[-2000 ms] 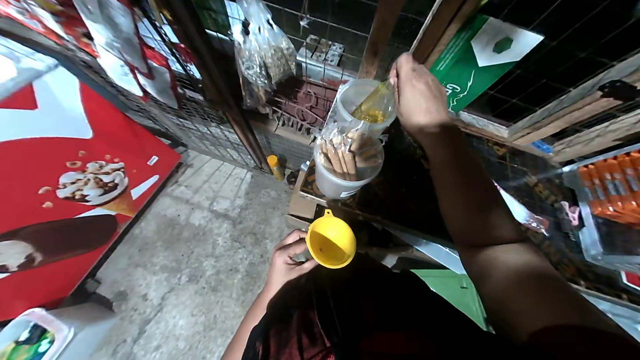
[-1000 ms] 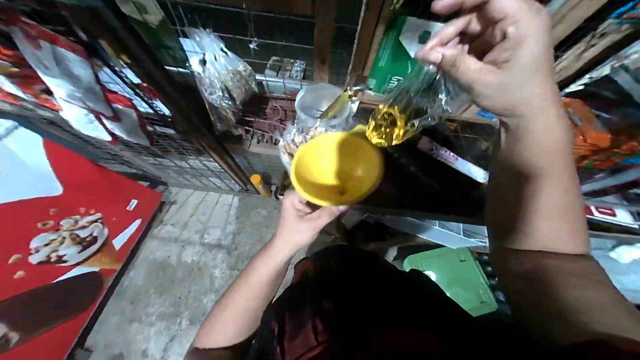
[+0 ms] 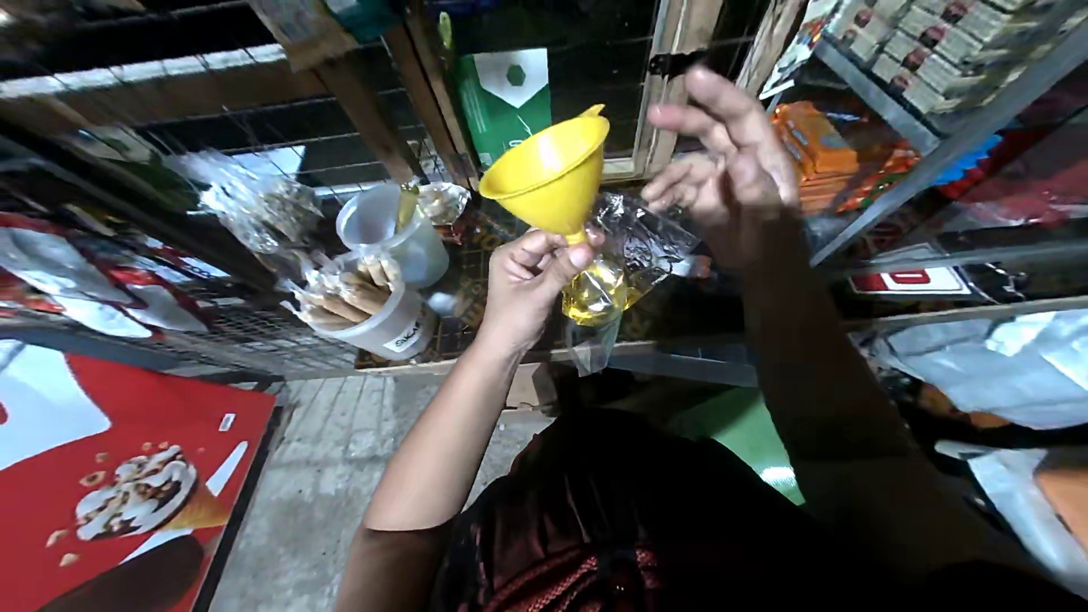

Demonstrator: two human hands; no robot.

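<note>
In my left hand (image 3: 531, 285) is a yellow plastic funnel (image 3: 548, 174), gripped near its spout with the wide mouth up. A clear plastic bag with yellow liquid (image 3: 595, 293) hangs right below the spout, against my left fingers; whether the spout sits inside it is hard to tell. My right hand (image 3: 722, 161) is raised to the right of the funnel, fingers spread, with the bag's loose clear film just below and left of it. It seems to hold nothing.
A translucent tub (image 3: 395, 234) stands behind a white tub (image 3: 391, 327) of bagged brown sticks on the counter at left. Orange packets (image 3: 816, 157) lie on the right beside a metal-framed rack. A red freezer panel (image 3: 153, 476) is at lower left, and a green plastic lid (image 3: 739, 433) below the counter.
The bag of yellow liquid, under my right hand one second ago, is now below the funnel at my left hand. The right hand's fingers have spread. The view has swung right.
</note>
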